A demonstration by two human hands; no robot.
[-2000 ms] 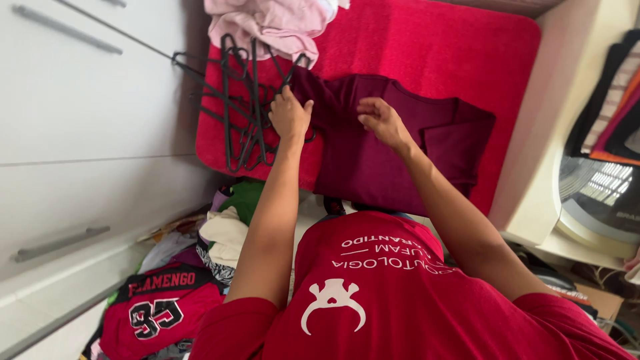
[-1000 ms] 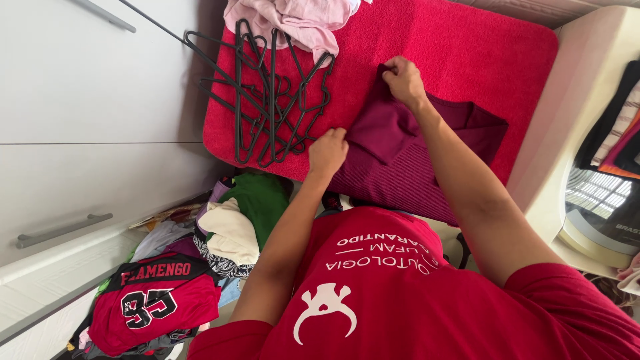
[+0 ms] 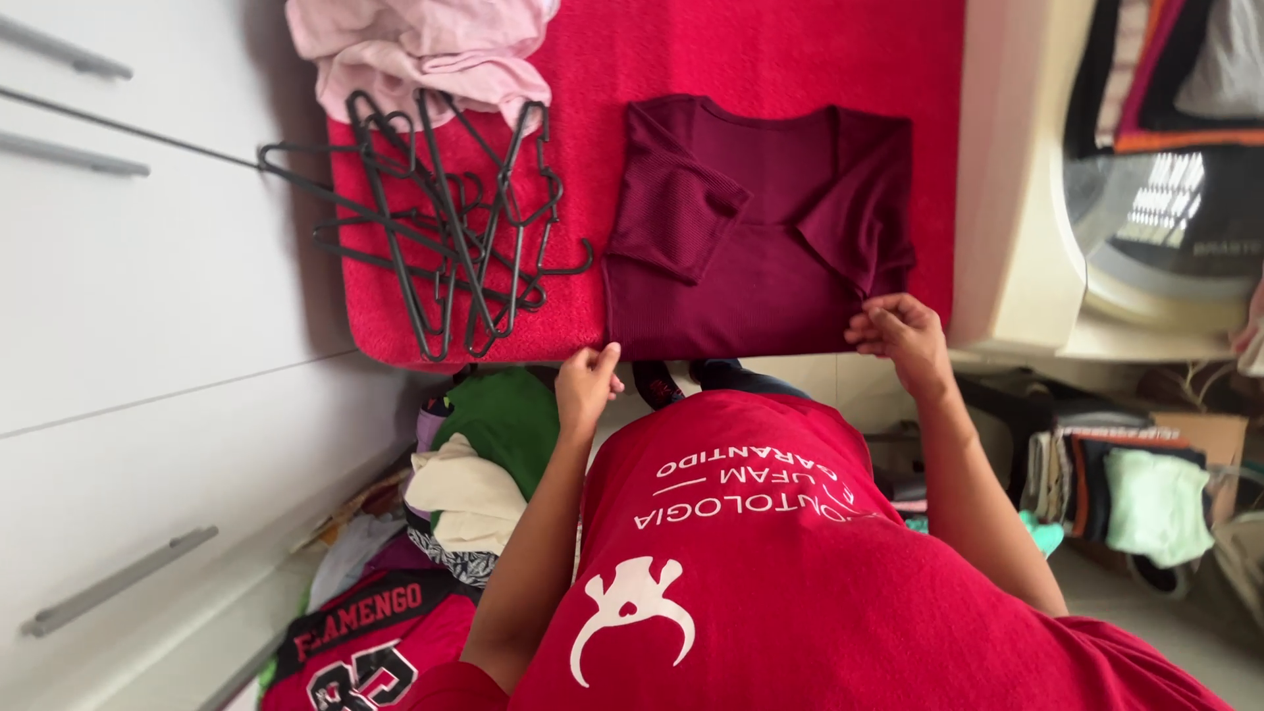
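Observation:
A maroon ribbed garment (image 3: 750, 267) lies on the red padded surface (image 3: 879, 59), its sleeves folded inward over the front and its neckline at the far side. My left hand (image 3: 589, 383) is at the garment's near left corner, thumb and fingers together at the edge; whether cloth is between them is hard to tell. My right hand (image 3: 897, 334) pinches the garment near its right edge, below the right sleeve. Left of the garment several black plastic hangers (image 3: 454, 237) lie in a tangle, and some stick out past the surface's left edge.
A crumpled pink cloth (image 3: 425, 54) lies behind the hangers. White drawers (image 3: 118, 296) stand at the left, with a clothes pile (image 3: 474, 484) on the floor beside them. At the right are a front-loading machine (image 3: 1136, 217) and folded clothes (image 3: 1155, 494).
Both sleeves now lie folded over the garment's front. My right hand has moved from the garment's far left part to its near right side. The view has moved closer.

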